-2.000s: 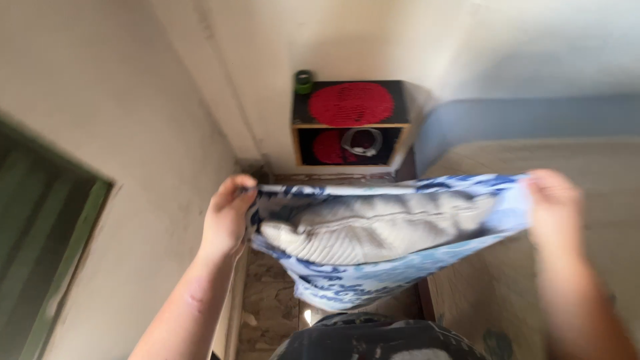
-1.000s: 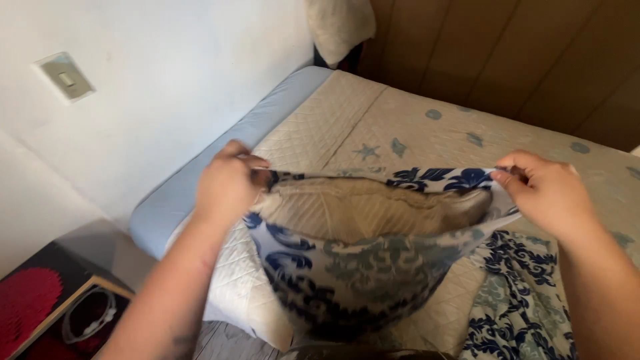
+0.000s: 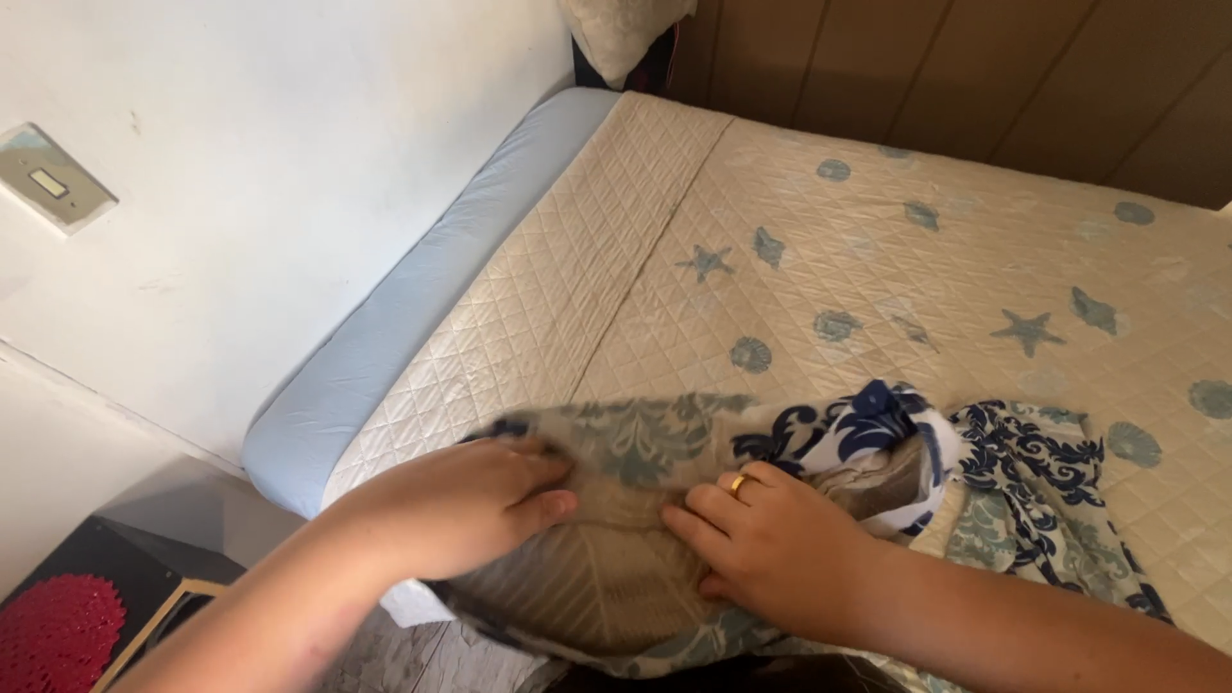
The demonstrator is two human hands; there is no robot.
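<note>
A patterned pillowcase [image 3: 664, 428] in blue, grey-green and white lies open-mouthed at the near edge of the bed, with a beige striped pillow [image 3: 577, 587] inside it. My left hand [image 3: 481, 500] rests at the left of the mouth, its fingers curled over the case and pillow, partly blurred. Wearing a gold ring, my right hand [image 3: 770, 549] presses its bent fingers on the pillow near the middle of the opening. Whether either hand grips the fabric is not clear. To the right, a second cloth [image 3: 1039, 491] of similar pattern lies crumpled on the quilt.
A beige quilted bedspread [image 3: 597, 279] with shell and starfish prints covers the bed, over a light blue sheet [image 3: 414, 250] along the wall. A black cabinet [image 3: 144, 549] with a red doily [image 3: 63, 630] stands at lower left. Another pillow [image 3: 626, 34] is at the far corner.
The view has swung from the cabinet to the bed. Both hands, earlier holding the pillowcase mouth stretched wide, have come closer together, and the case is now lower and bunched.
</note>
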